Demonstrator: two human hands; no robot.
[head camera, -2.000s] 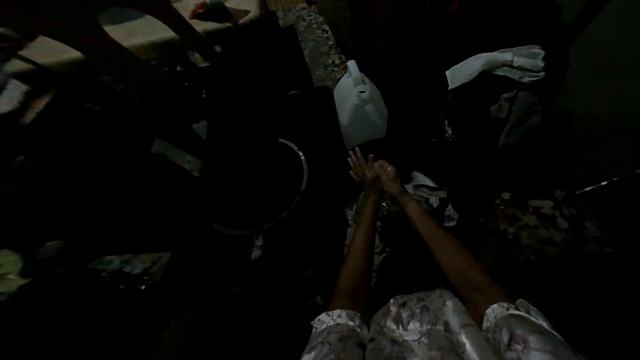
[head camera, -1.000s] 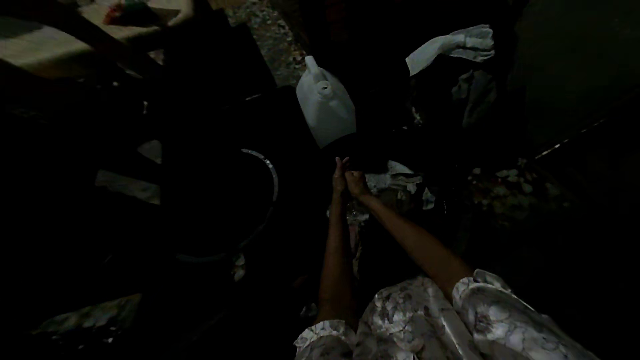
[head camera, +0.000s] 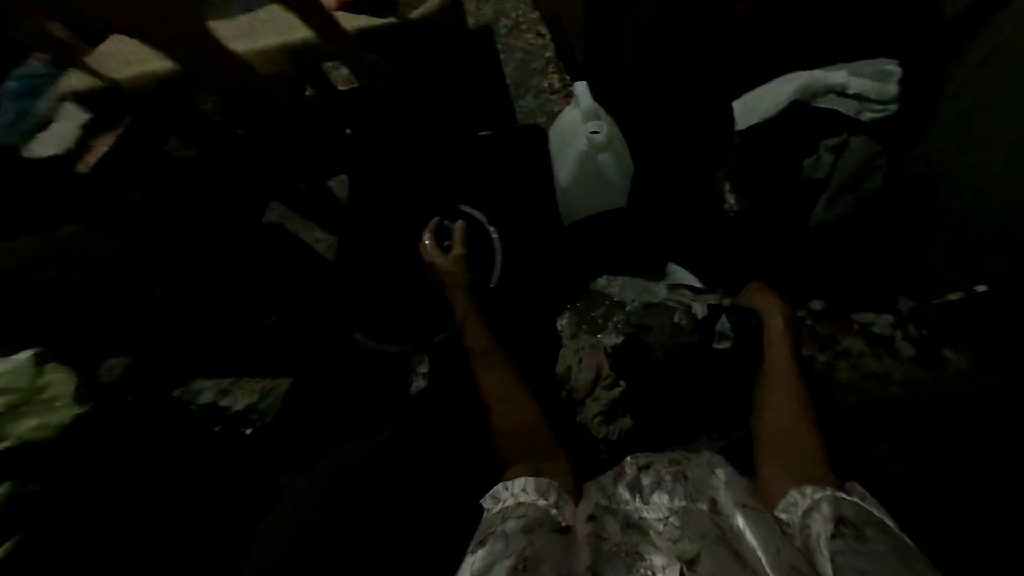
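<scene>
My left hand (head camera: 448, 248) is over a dark round vessel with a pale rim (head camera: 494, 244), its fingers curled apart; whether it holds something small I cannot tell in the dark. At the right, my right hand (head camera: 764, 302) pinches the edge of a pale, crumpled cloth or sheet (head camera: 688, 296). Wet-looking crumpled material (head camera: 596, 368) lies between my forearms. A white plastic jug (head camera: 592, 164) with a handle and an uncapped mouth stands beyond, between my hands.
A pale glove or cloth (head camera: 824, 92) lies at the upper right, above a dark crumpled cloth (head camera: 848, 172). At the upper left is a pale ledge (head camera: 264, 32). A yellow-green bundle (head camera: 36, 396) is at the left edge, near a light scrap (head camera: 236, 396).
My hands were together below the jug and are now apart. The left has moved to the left over the round rim, the right to the right onto the pale cloth.
</scene>
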